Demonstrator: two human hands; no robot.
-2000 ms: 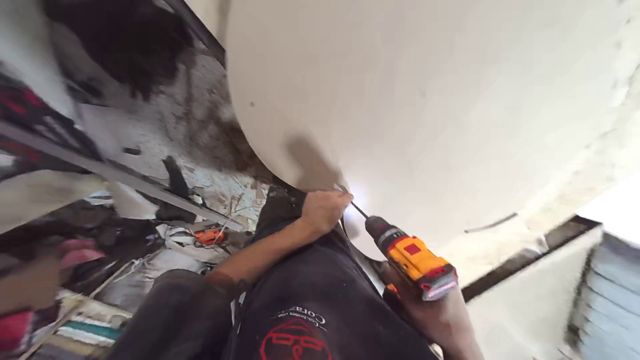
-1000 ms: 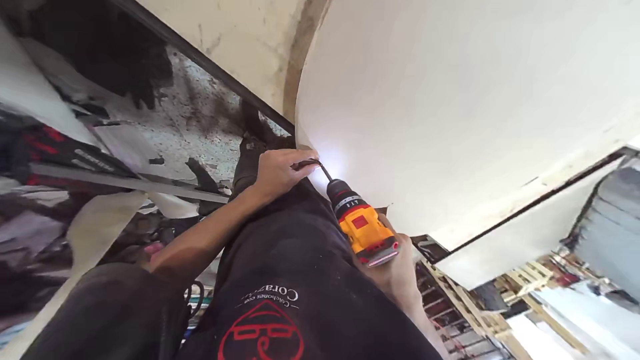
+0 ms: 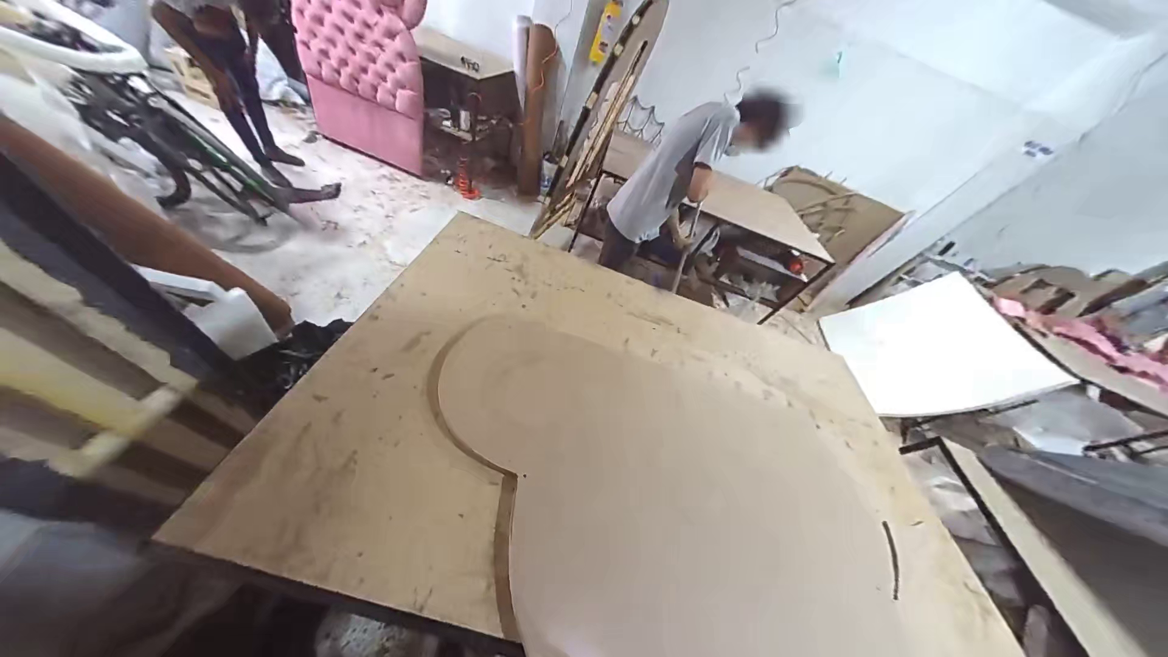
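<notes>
Neither my left hand nor my right hand is in the head view, and the drill is out of sight too. A large flat board with a curved, lobed outline [image 3: 675, 484] lies on a worn wooden worktable [image 3: 338, 438]. Its left edge curves in to a notch, and a small dark dot shows beside that notch. A short dark curved mark or slot [image 3: 891, 560] is near the right side of the board. The board's lower part runs out of the frame.
Beyond the table a person in a grey shirt [image 3: 671, 173] bends over by another table [image 3: 748, 205]. Another person's legs [image 3: 242, 100] show at the upper left, near a pink tufted headboard [image 3: 365, 82]. A white panel [image 3: 944, 351] stands right of the worktable.
The view has swung up and away to the table and room. Both hands and the orange cordless drill, seen at the board's edge before, are out of view.
</notes>
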